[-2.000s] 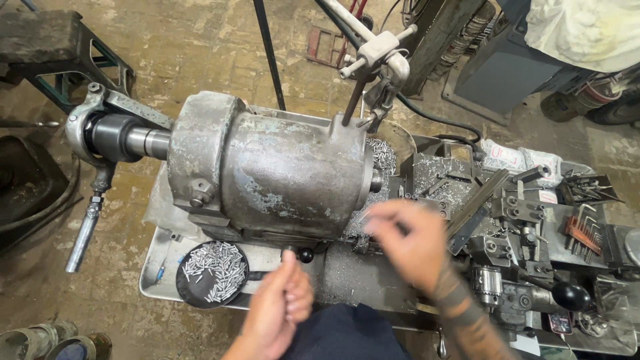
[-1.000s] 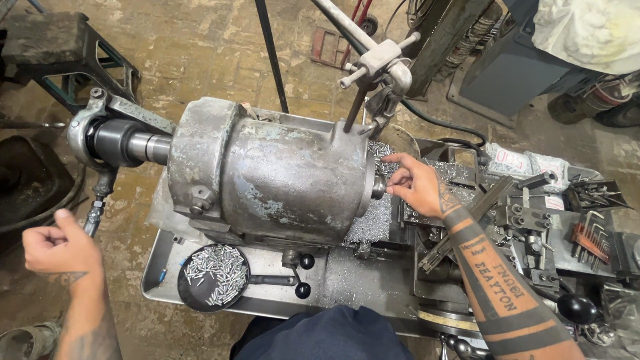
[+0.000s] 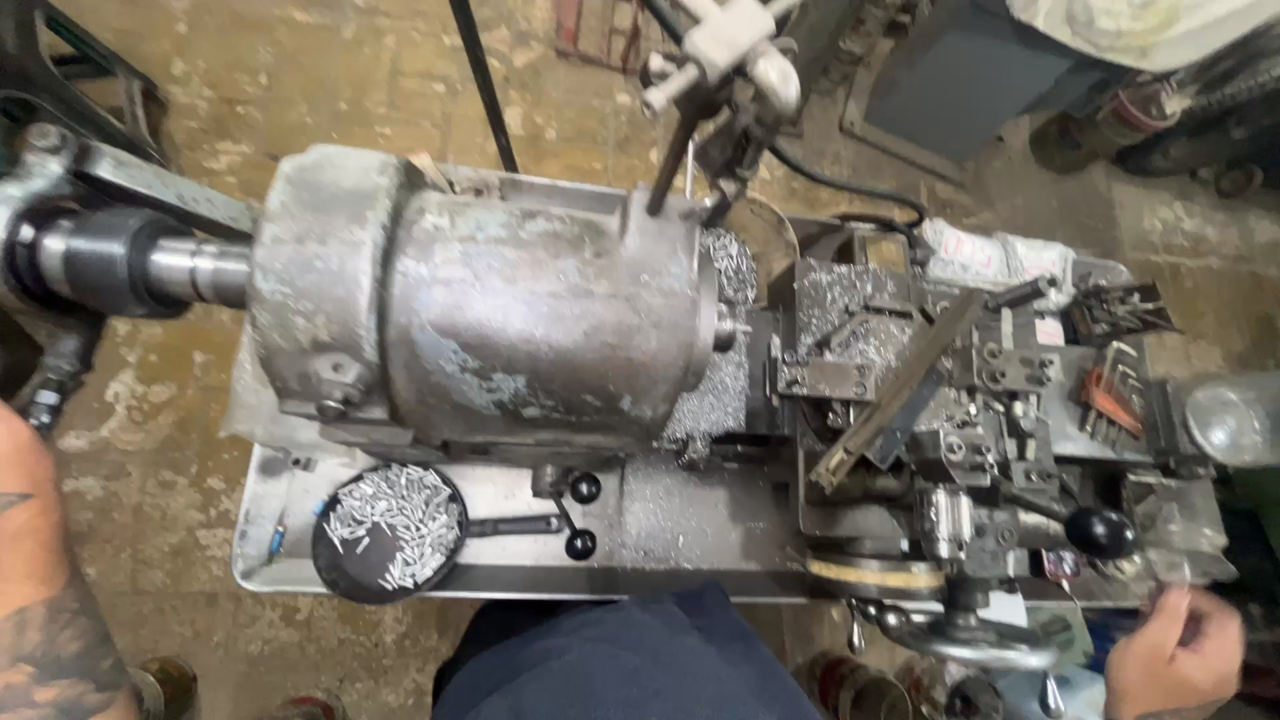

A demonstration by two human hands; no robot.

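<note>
At the lower right, my right hand (image 3: 1172,655) has its fingers bent near the lathe's right end; whether it holds anything is unclear. Only the forearm (image 3: 50,590) of my left arm shows at the left edge, its hand out of frame. Between them lies a small metal-turning lathe with a worn grey headstock (image 3: 530,320). A thin piece sticks out of the spindle nose (image 3: 728,328). A black pan (image 3: 340,575) holds many small metal pins (image 3: 400,510). To the right are the tool slide (image 3: 1010,370) and a handwheel (image 3: 970,640).
Metal chips (image 3: 710,400) cover part of the chip tray (image 3: 700,580). Black ball-ended levers (image 3: 580,544) stand beside the pan handle. Orange-held hex keys (image 3: 1110,400) lie at the right, and a jointed clamp (image 3: 735,45) rises behind the headstock. A grey cabinet (image 3: 960,90) stands farther back.
My right hand has left the spindle nose and moved to the lower right. My left hand has gone out of frame at the left. The view is closer.
</note>
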